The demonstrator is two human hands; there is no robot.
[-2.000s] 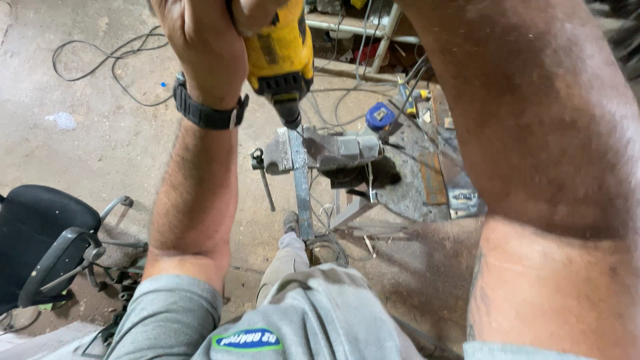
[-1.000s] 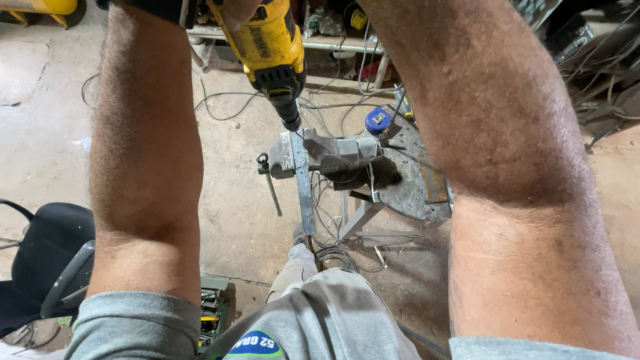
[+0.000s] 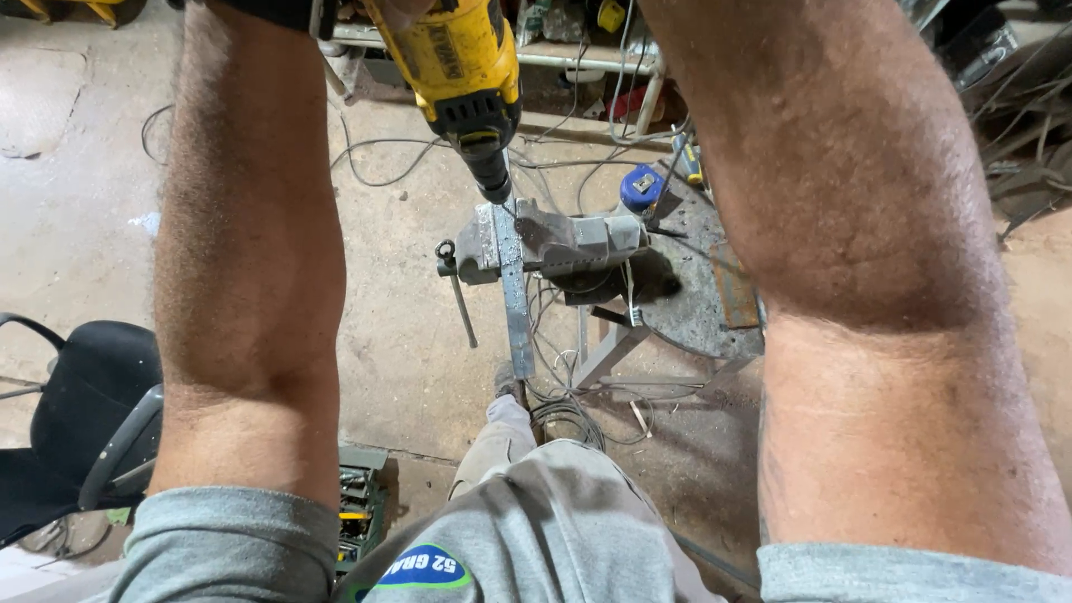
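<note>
A yellow and black DeWalt drill (image 3: 473,75) points down from the top edge, its chuck (image 3: 494,180) just above a flat metal bar (image 3: 515,293). That bar stands clamped in a grey bench vise (image 3: 599,239), with holes and bright shavings along its face. Whether the bit touches the bar cannot be made out. My left forearm reaches up past the top edge, a black wristband at the wrist, and its hand is out of frame. A blurred sliver of a hand (image 3: 410,7) lies against the drill's top, probably my right; its grip is cut off.
Right of the vise, a round metal table (image 3: 687,310) holds a blue tape measure (image 3: 641,187) and a rusty plate (image 3: 734,285). Cables (image 3: 569,419) coil on the floor by my foot. A black chair (image 3: 96,402) is at left, an open toolbox (image 3: 360,502) at lower left, a shelf (image 3: 578,57) behind.
My left hand, seen beside the drill two seconds ago, has gone out past the top edge. The drill still points down at the bar. The view has shifted.
</note>
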